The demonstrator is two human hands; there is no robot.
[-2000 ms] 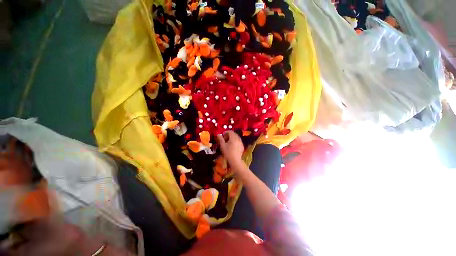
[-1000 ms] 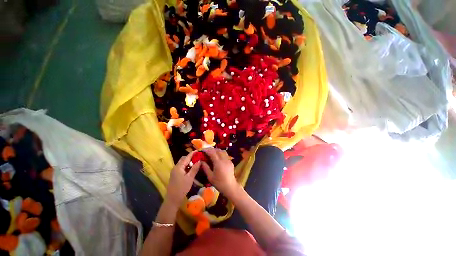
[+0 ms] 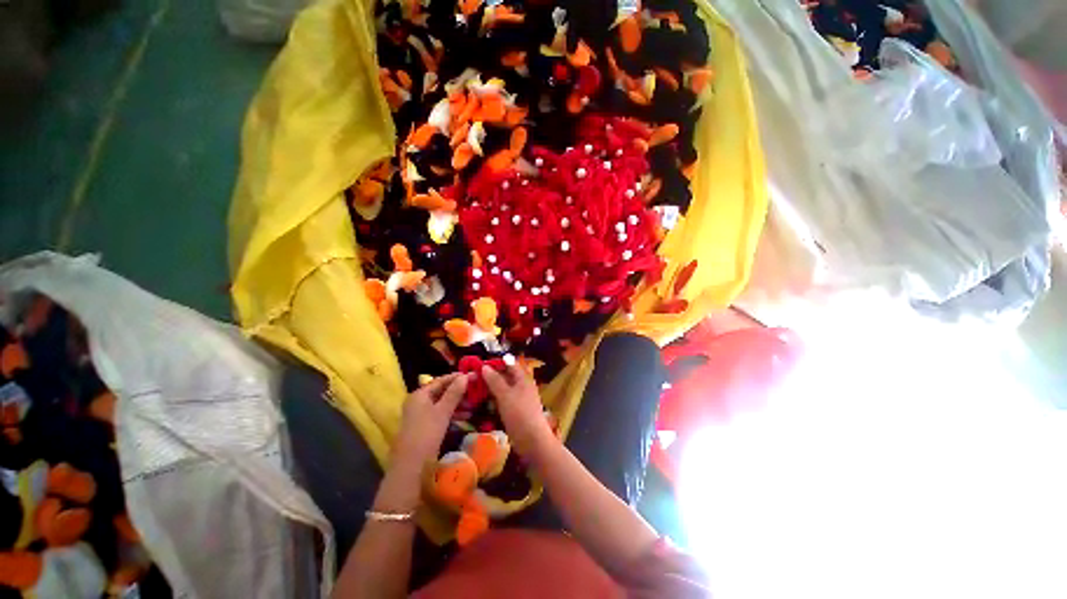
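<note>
My left hand [image 3: 428,412] and my right hand [image 3: 515,400] are close together over the near end of the yellow woven sack [image 3: 307,234]. Their fingertips pinch a small red accessory [image 3: 476,377] between them. A small white dot shows by the right fingertips. A pile of red accessories [image 3: 562,222] with many white dots lies just beyond the hands. It rests on black plush bodies [image 3: 427,339] with orange and white parts. Whether a black body is also held under the fingers, I cannot tell.
A white woven sack [image 3: 193,410] with more black-orange toys stands at the left. A crumpled white sack with plastic liner [image 3: 901,176] is at the right. A red bag or cloth [image 3: 725,380] lies right of my knee [image 3: 626,410], partly lost in glare. The green floor [image 3: 140,140] shows at upper left.
Two seconds ago my left hand was blurred over the left sack and my right at the red pile's near edge. Both came together; since one second ago the red piece is spread between the fingertips.
</note>
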